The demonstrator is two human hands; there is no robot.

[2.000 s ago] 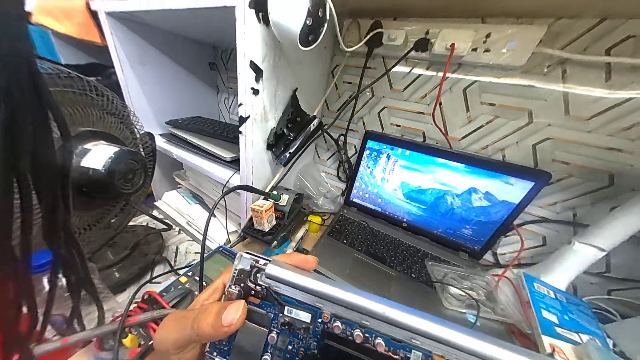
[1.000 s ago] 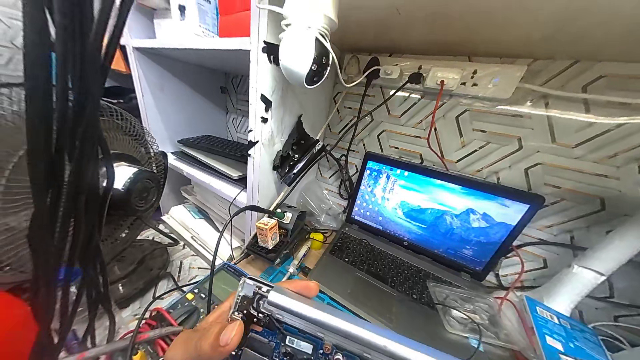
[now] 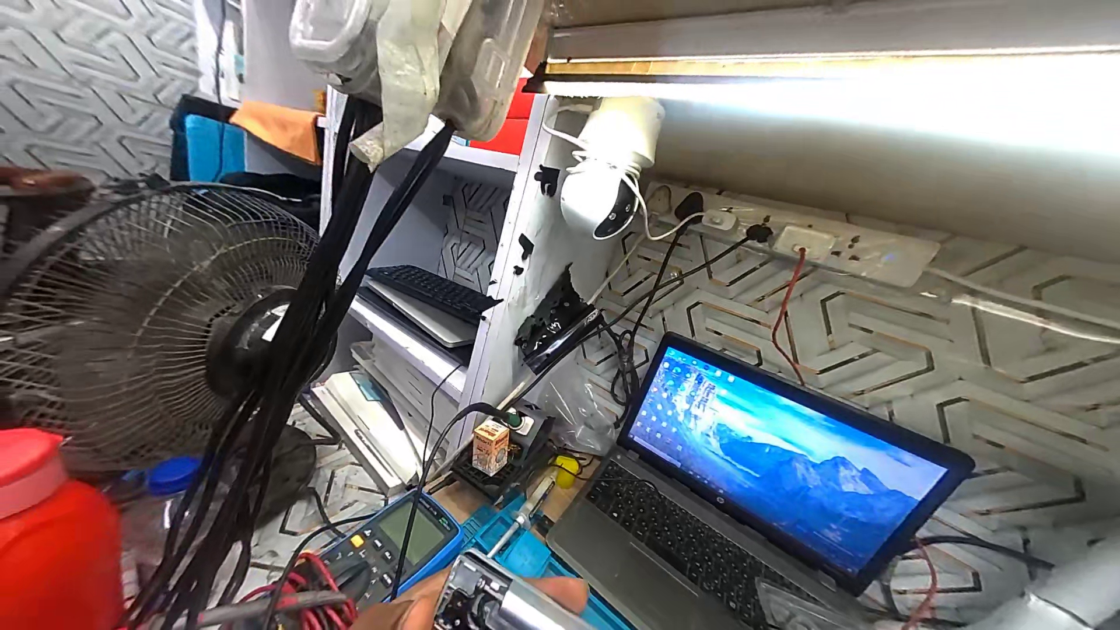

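Observation:
At the bottom edge, my left hand (image 3: 411, 608) is closed around the end of an opened device chassis (image 3: 516, 604) with a silvery rounded edge and dark inner parts; most of it is cut off by the frame. A fingertip shows beyond the silvery edge. Just behind lies a blue digital multimeter (image 3: 398, 542), with a pen-like tool (image 3: 525, 514) beside it on a teal tray (image 3: 503, 529). To the right stands an open HP laptop (image 3: 787, 455), its screen lit. My right hand is not in view.
A pedestal fan (image 3: 166, 324), a red container (image 3: 52, 534) and hanging black cables (image 3: 297, 367) occupy the left. Behind are a white shelf (image 3: 490, 350) holding a keyboard (image 3: 433, 290), a small box (image 3: 491, 446) and a white camera (image 3: 604, 188). Red test leads (image 3: 315, 595) lie coiled near the meter.
The view has swung up and left, bringing the red container into fuller sight. The held chassis now shows only at its end; its blue circuit board, visible before, is out of frame.

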